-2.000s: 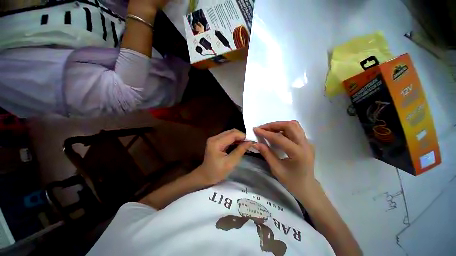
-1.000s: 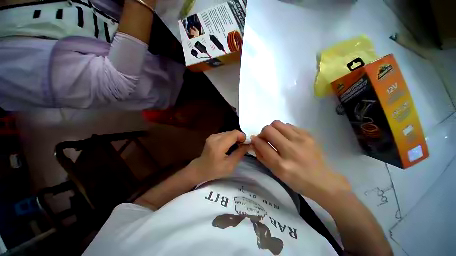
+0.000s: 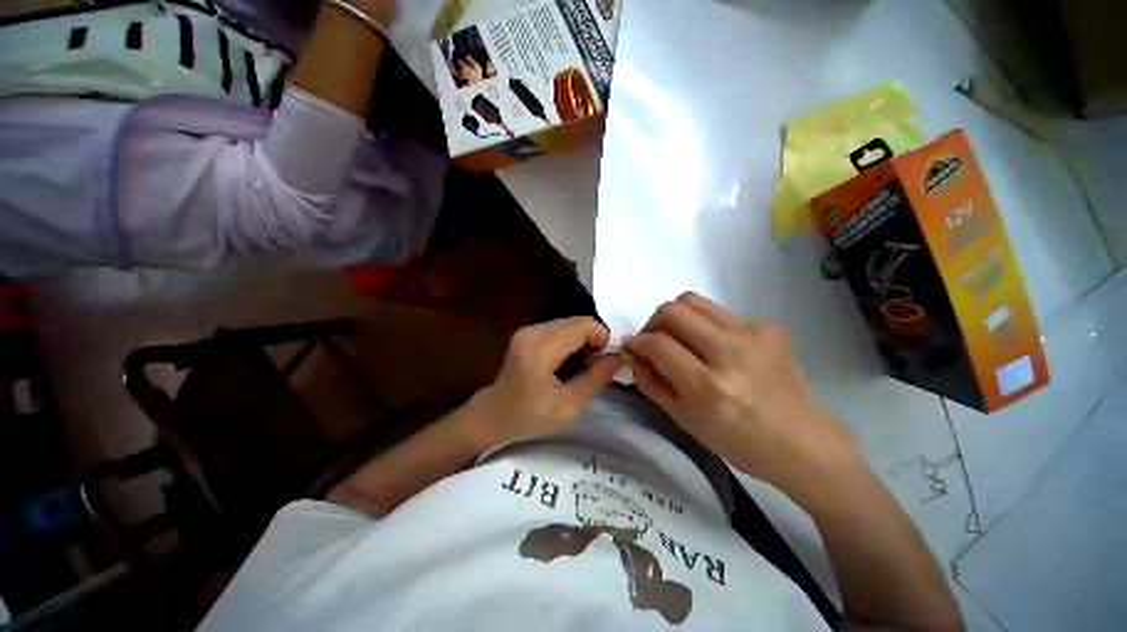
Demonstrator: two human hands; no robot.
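My left hand [image 3: 546, 377] and my right hand [image 3: 702, 370] meet at the table's near edge, in front of my shirt. The fingertips of both hands pinch a tiny pale piece [image 3: 614, 349], perhaps a sticker; it is mostly hidden between them. A large white glossy sheet [image 3: 655, 210] lies beyond my hands. An orange and black retail box [image 3: 939, 272] stands to the right, marked 12V, with a small white label low on its orange side.
A crumpled yellow paper [image 3: 797, 173] lies behind the retail box. Another retail box [image 3: 525, 80] shows its white back panel at the far left of the table. A person's lilac sleeve [image 3: 235, 173] is at left, above a dark chair [image 3: 235, 407].
My right hand's fingers have closed in and its wrist has turned since two seconds ago. My left hand stays nearly in place. The view has shifted slightly.
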